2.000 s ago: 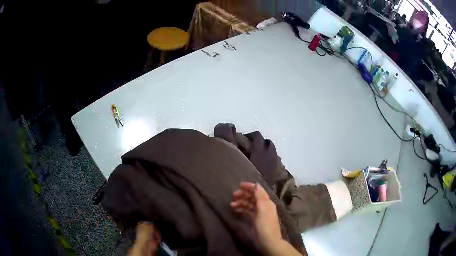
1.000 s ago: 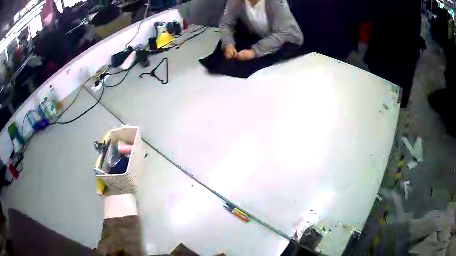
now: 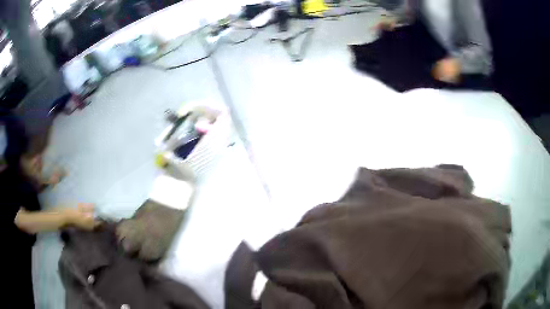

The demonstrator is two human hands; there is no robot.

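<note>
A brown coat lies heaped on the white table at the lower right, with a small white patch near its left side. A second brown garment with pale round buttons lies at the lower left. A brown sleeve beside it ends in a wide white band, near the basket. Neither my left hand nor my right hand shows in the picture. The picture is blurred.
A person in black at the left edge has a hand on the lower-left garment. A white tool basket, a black hanger and cords are on the table. Another person's grey sleeve is over a black garment.
The view has swung and shifted. The brown coat now shows on the table at the right, where bare tabletop showed one second ago. The person in black has come into view; my hands, seen two seconds ago, are out.
</note>
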